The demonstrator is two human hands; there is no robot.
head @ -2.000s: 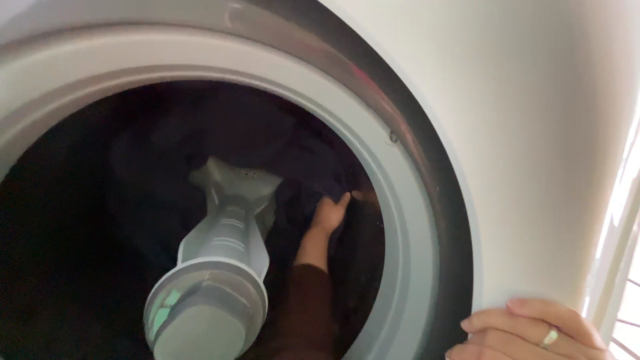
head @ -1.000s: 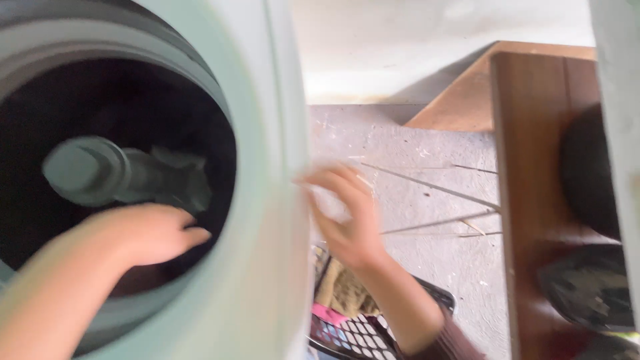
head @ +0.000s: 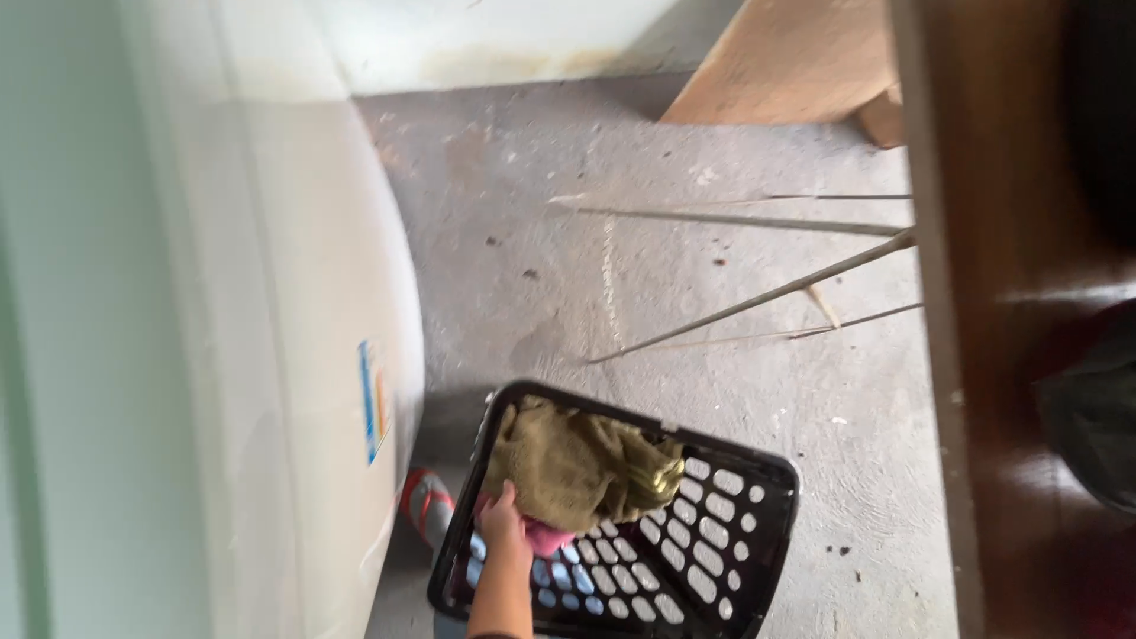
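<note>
My right hand reaches down into a black plastic laundry basket at the lower middle. Its fingers touch the cloth at the basket's left side, and their grip is partly hidden. Directly to the right of the hand lies a pink cloth. Above that, an olive-brown towel-like cloth is bunched against the basket's upper wall. My left hand is out of view.
The pale washing machine fills the left side. A foot in a red-strapped sandal is beside the basket. Thin metal rods extend over the concrete floor from brown wooden furniture at right.
The view has swung from the washing machine's drum to the floor and basket. My right hand has moved from beside the machine into the basket; my left hand, earlier at the drum, has left the view.
</note>
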